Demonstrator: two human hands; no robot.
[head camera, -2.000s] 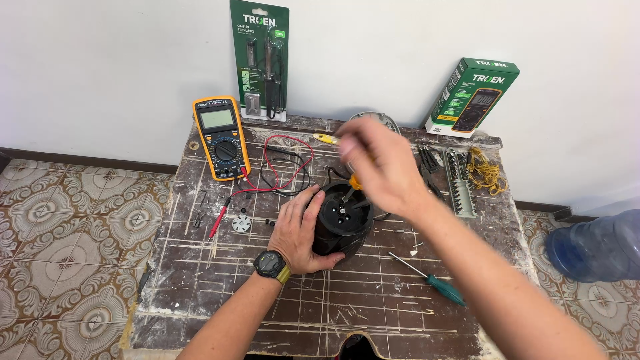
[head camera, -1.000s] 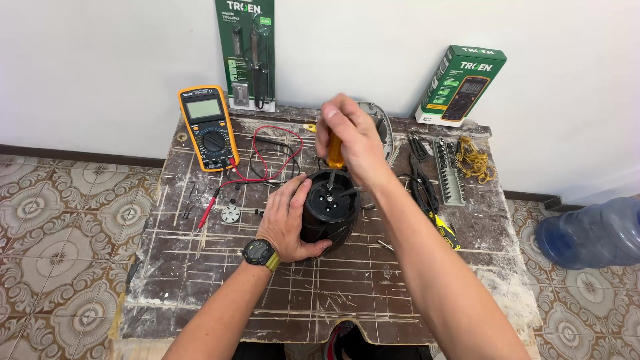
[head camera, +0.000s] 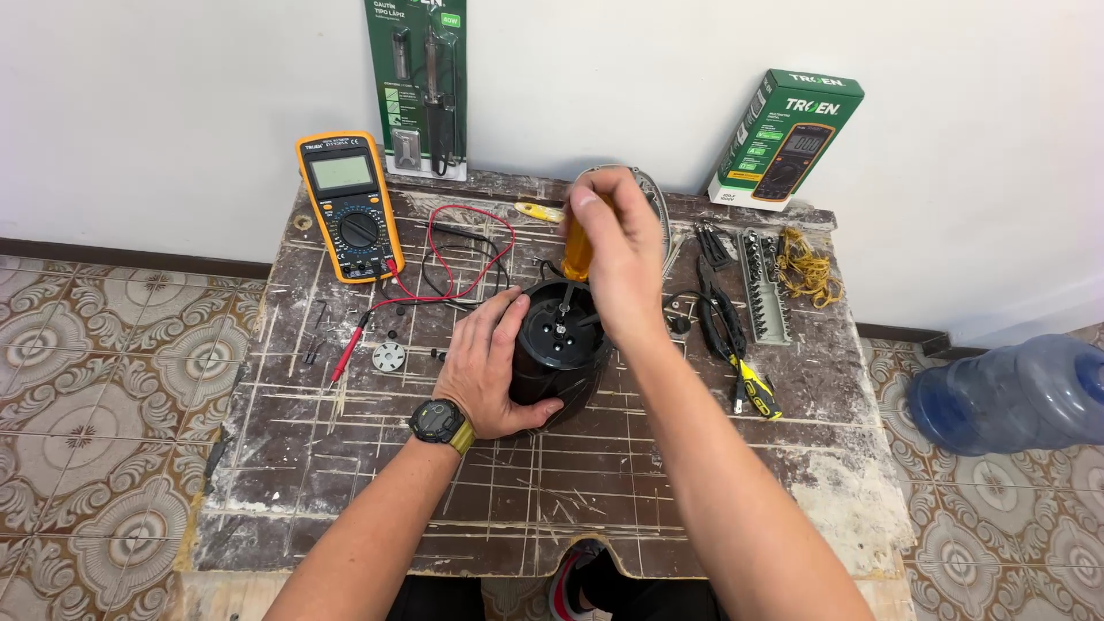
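Observation:
My left hand grips the left side of a round black plastic appliance housing that stands on the worn table. In my right hand is a screwdriver with an orange handle; its shaft slants down into the recessed top of the housing, near small metal screws or studs. Whether the tip sits on one of them cannot be told. Behind my right hand lies a round grey part, partly hidden. A grey slotted disc rests left of my left hand.
An orange multimeter with red and black leads lies at the back left. Pliers, a yellow-black tool, a socket tray and tangled yellow cord are at right. Packages stand against the wall; a water jug lies on the floor.
The screwdriver stays in my right hand over the housing, while my left hand keeps its hold. The view has shifted somewhat.

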